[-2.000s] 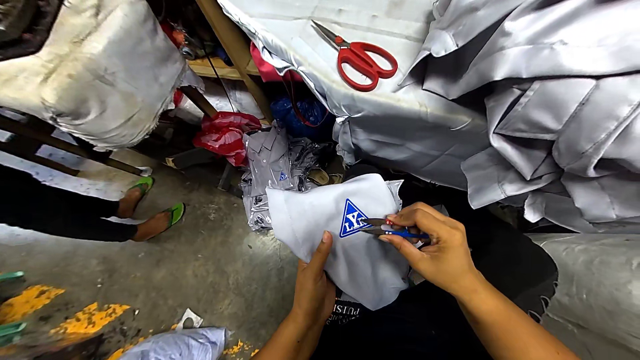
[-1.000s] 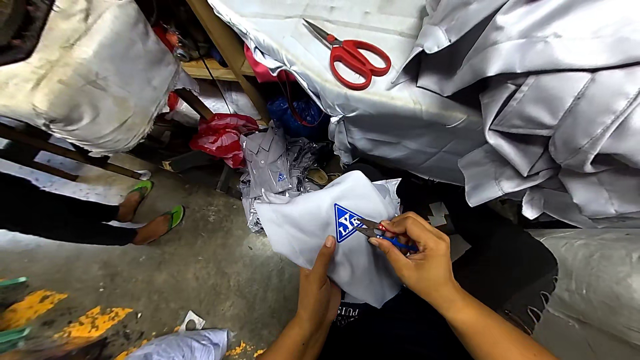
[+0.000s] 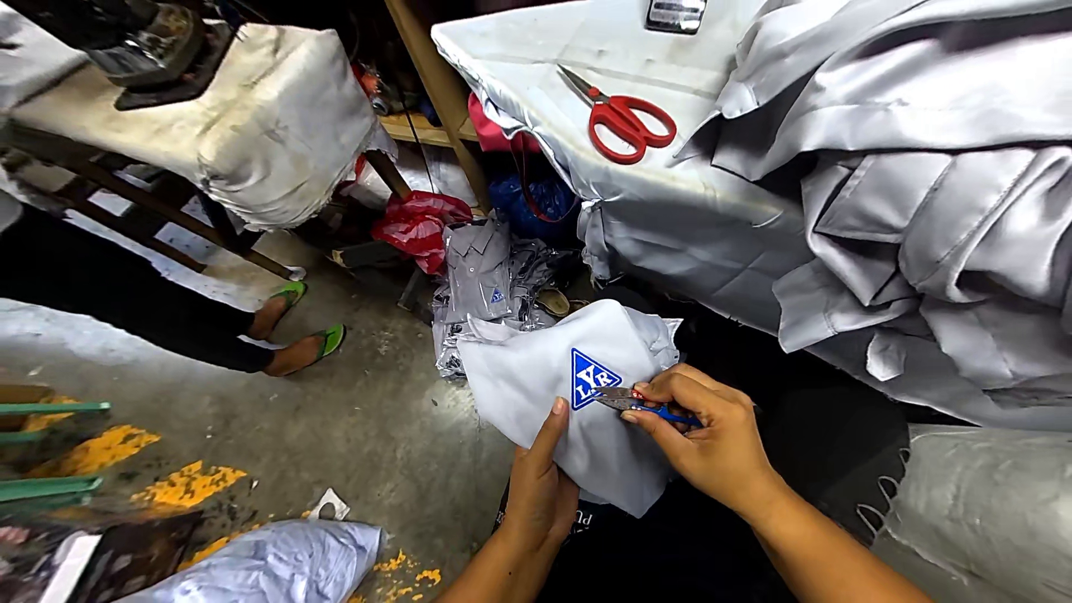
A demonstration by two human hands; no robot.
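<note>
A piece of light grey fabric (image 3: pixel 536 377) bearing a blue triangular emblem (image 3: pixel 593 378) with white letters is spread over my left hand (image 3: pixel 540 494). My left thumb lies on top of the cloth, below the emblem; the other fingers are mostly hidden under it. Small thread snips (image 3: pixel 615 398) with blue and red on the handle are in my right hand (image 3: pixel 712 427), pinched between thumb and fingers. Their blades point left and lie over the emblem's lower right edge. Whether the blades touch the cloth cannot be told.
Red-handled scissors (image 3: pixel 630 127) lie on a cloth-covered table (image 3: pixel 519 42) beside a heap of grey satin fabric (image 3: pixel 938 201). Bagged grey shirts (image 3: pixel 477 276) are piled on the floor beyond my hands. A person in green sandals (image 3: pixel 331 342) stands at left, near another covered table (image 3: pixel 276 126).
The snips have shifted from the emblem's right corner to its lower right edge. The emblem is turned differently than two seconds ago. Both hands keep their holds.
</note>
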